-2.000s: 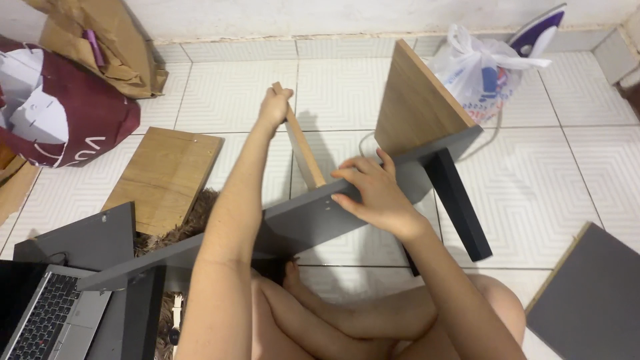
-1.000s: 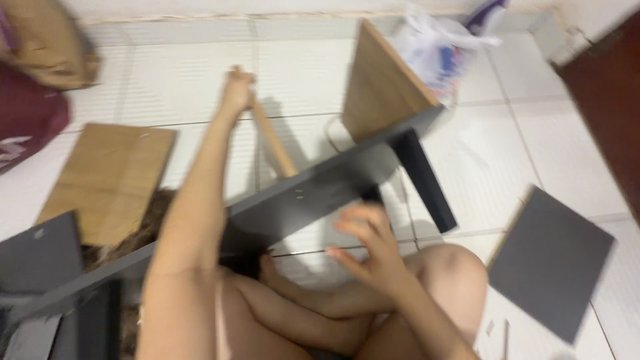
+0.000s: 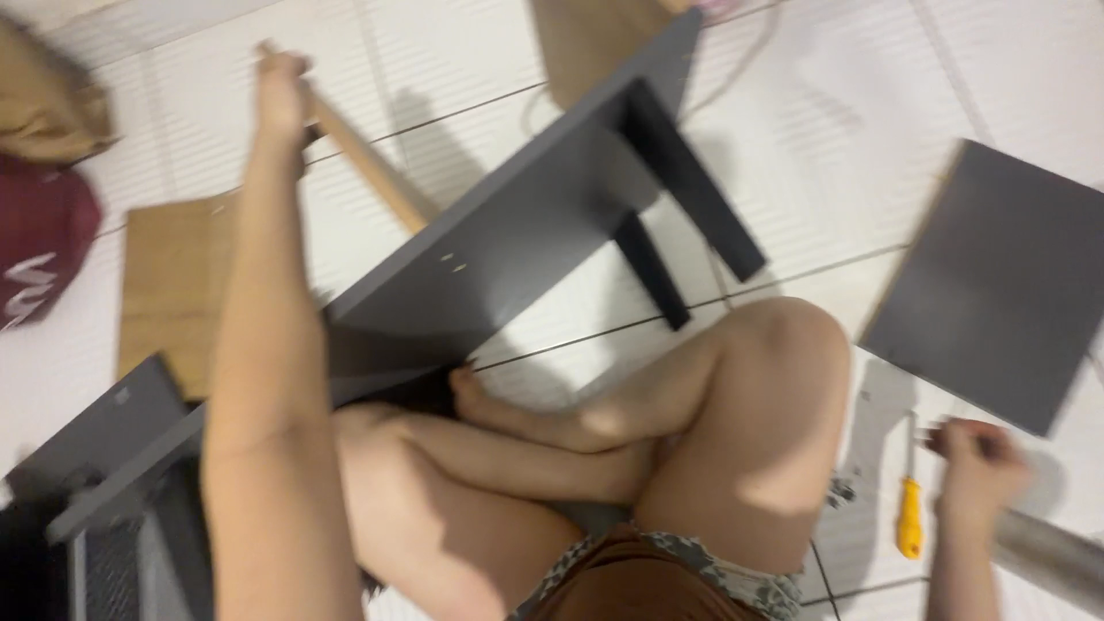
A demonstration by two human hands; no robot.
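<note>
My left hand (image 3: 283, 90) grips the far end of a wooden board (image 3: 371, 168), whose near end meets a long dark grey panel (image 3: 483, 259). That panel lies aslant across my legs, with black legs (image 3: 694, 185) attached near its right end and small fittings on its face. At the lower right, my right hand (image 3: 979, 461) is over the floor, just right of a screwdriver with a yellow handle (image 3: 909, 517). Its fingers are blurred and partly curled, and whether they hold anything cannot be made out.
A grey board (image 3: 992, 285) lies on the tiles at right. Small metal pieces (image 3: 841, 490) are beside my knee. At left are a wood-coloured board (image 3: 164, 293), a dark panel (image 3: 103, 431), a laptop (image 3: 108, 569), a maroon bag (image 3: 43, 241) and a brown paper bag (image 3: 52, 95).
My right hand has left the grey panel and moved right, down beside the screwdriver. My left hand keeps its hold on the wooden board. The view has swung down and right.
</note>
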